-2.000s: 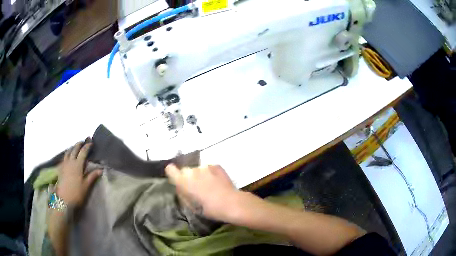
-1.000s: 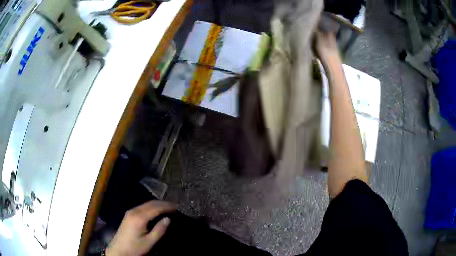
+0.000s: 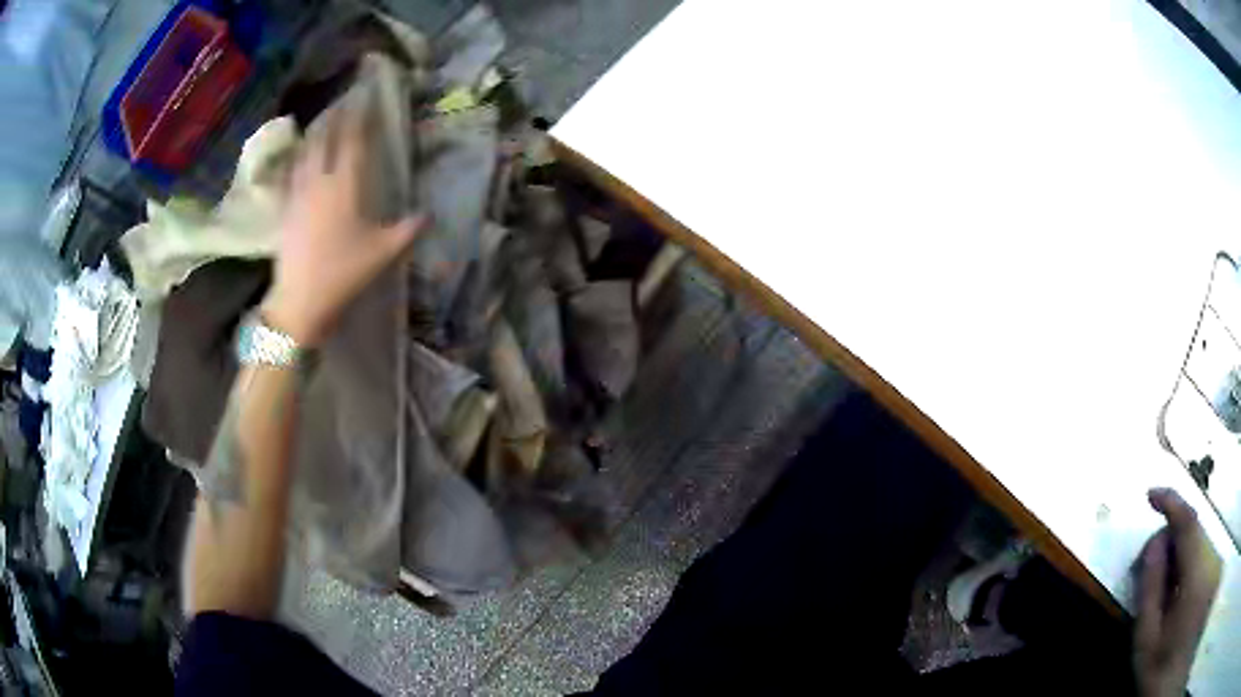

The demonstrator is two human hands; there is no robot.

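Observation:
A heap of garment pieces (image 3: 470, 327), mostly grey-taupe with dark brown and beige cloth, hangs and lies left of the table. My left hand (image 3: 334, 225), blurred, lies with thumb spread on a long grey-taupe panel (image 3: 357, 422) at the top of the heap. I see no clear grip on the cloth. A dark brown piece (image 3: 204, 361) and a pale yellow-green piece (image 3: 225, 225) lie on its left side. My right hand (image 3: 1181, 592) is at the table's front edge at far right, empty, fingers slightly bent, partly cut off by the picture's edge.
The white machine table (image 3: 925, 204) has a brown edge running diagonally. Part of the machine's plate (image 3: 1211, 395) shows at right. A red and blue container (image 3: 184, 89) stands top left. White cloth (image 3: 89, 354) lies at far left. Speckled floor shows below.
The view has swung from the right side to the left side. My right hand, which earlier held the cloth beside the table, is now empty at the table edge. My left hand is now on the heap.

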